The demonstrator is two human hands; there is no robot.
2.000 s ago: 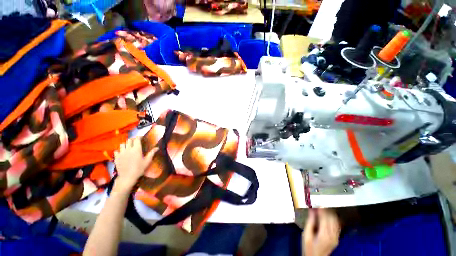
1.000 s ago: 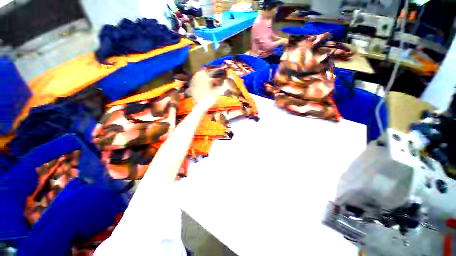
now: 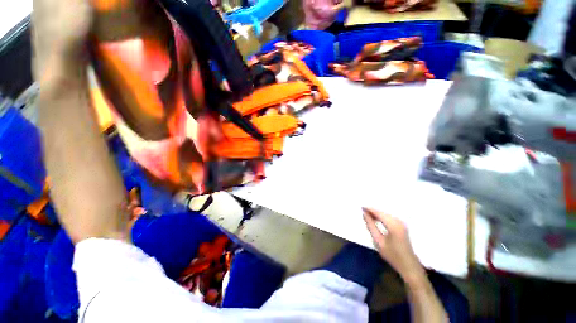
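Observation:
A camouflage-patterned panel in orange, pink and brown, with black webbing straps, is held up at the upper left, close to the camera. My left hand grips its upper left part near the picture's edge; the hand is blurred and its fingers are partly cut off. My right hand is above the front edge of the white table, with thumb and fingers slightly apart and nothing in it.
Orange strap pieces and camouflage pieces lie in a pile left on the table. Another camouflage piece lies at the back edge. The sewing machine stands right. Blue cloth bins are at lower left. A person's pink clothing shows behind.
My left hand has come back from the pile and now holds up a camouflage panel at the upper left. My right hand has come into view. The camouflage piece at the table's back has dropped flat.

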